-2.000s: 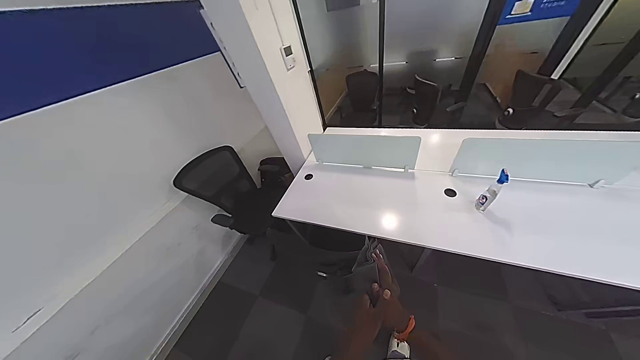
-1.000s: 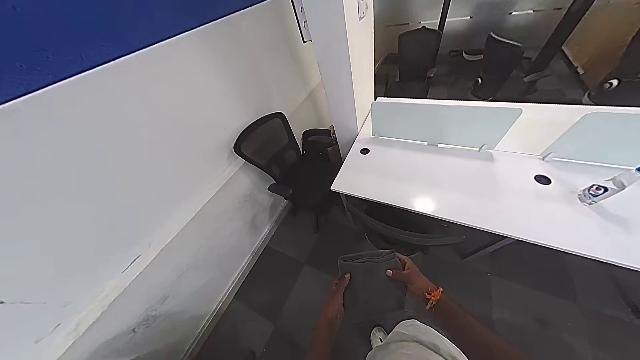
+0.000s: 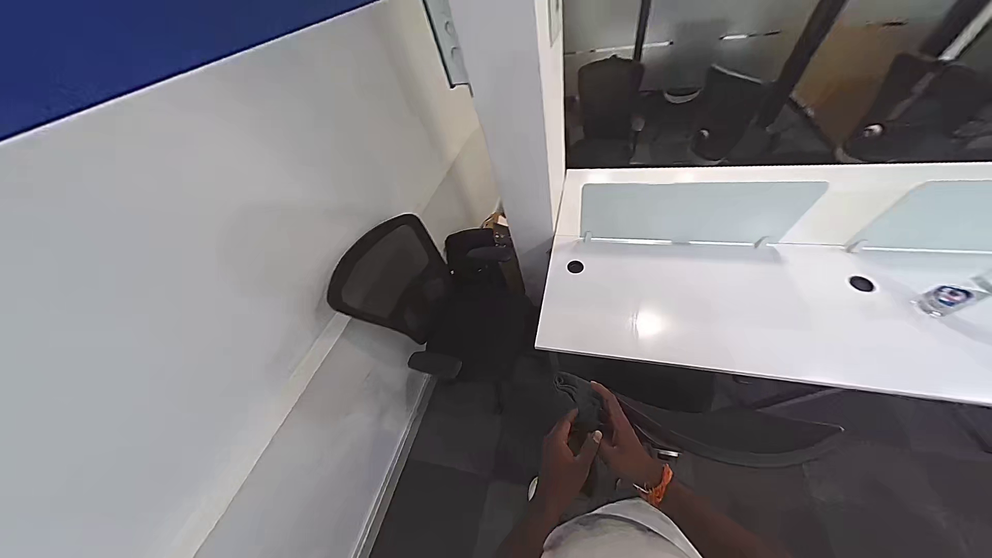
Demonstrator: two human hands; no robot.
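Both my hands hold a dark grey cloth [image 3: 580,397], bunched or folded, in front of the desk's near edge. My left hand [image 3: 567,457] grips its lower left side, with the thumb near the other hand. My right hand [image 3: 618,438], with an orange band on the wrist, closes on the cloth's right side. A clear plastic bottle [image 3: 947,299] with a label stands or leans on the white desk [image 3: 728,310] at the far right; its top is cut off by the frame.
A black mesh office chair [image 3: 387,271] stands by the white wall at the left. Another dark chair [image 3: 744,438] is partly under the desk, right of my hands. Frosted divider panels [image 3: 697,211] line the desk's back. A white pillar [image 3: 515,116] rises at its left end.
The cloth was spread wider between my hands a second ago; now it is bunched smaller and my hands are closer together. The view has shifted left since the earliest frame.
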